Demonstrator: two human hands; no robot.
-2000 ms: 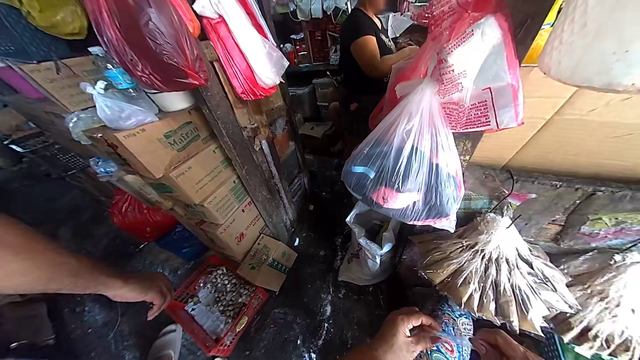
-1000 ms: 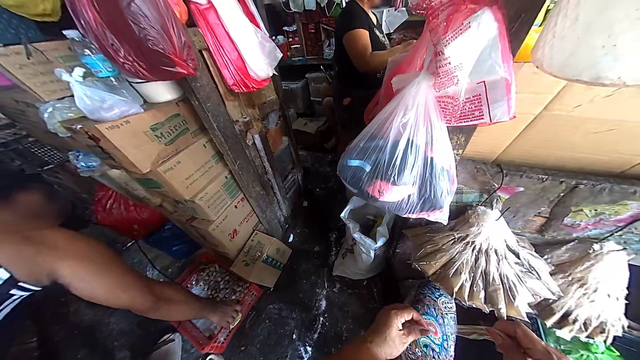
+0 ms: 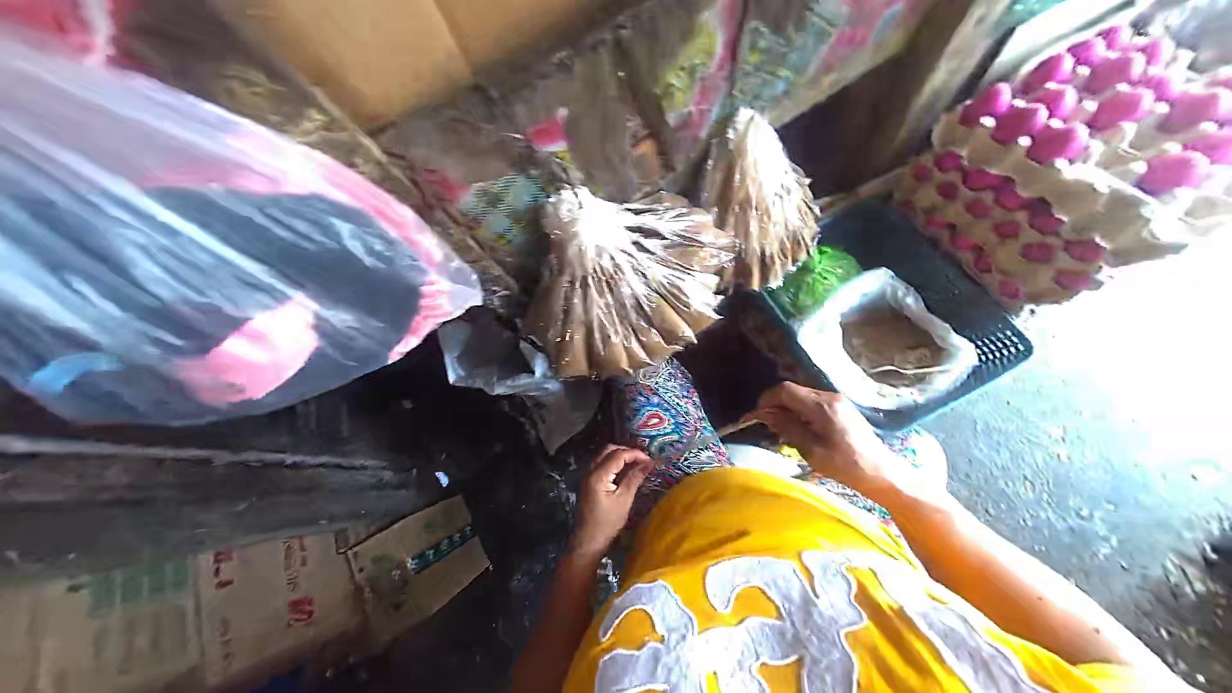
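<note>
My left hand [image 3: 613,491] is at the lower middle with curled fingers, beside the patterned cloth [image 3: 664,419] over my leg. A clear sliver may be at its fingertips; blur hides this. My right hand [image 3: 816,428] has its fingertips together just left of an open plastic bag of brown powdery stuff [image 3: 890,345]; something thin seems to stick out from them. That bag sits in a dark plastic crate [image 3: 1006,337] beside a green plastic bundle [image 3: 818,279]. Above my knees hang two bunches of narrow brown-filled plastic packets [image 3: 616,289], [image 3: 760,207].
A big clear bag with dark and pink contents [image 3: 192,250] hangs close at the left. Cardboard boxes [image 3: 279,597] are at the lower left. Trays of pink eggs [image 3: 1059,144] are stacked at the upper right. A grey plastic bag [image 3: 496,356] lies left of the packets.
The view has swung strongly right and down, bringing the egg trays and the crate's bag into sight. The two other people and the red crate have left view.
</note>
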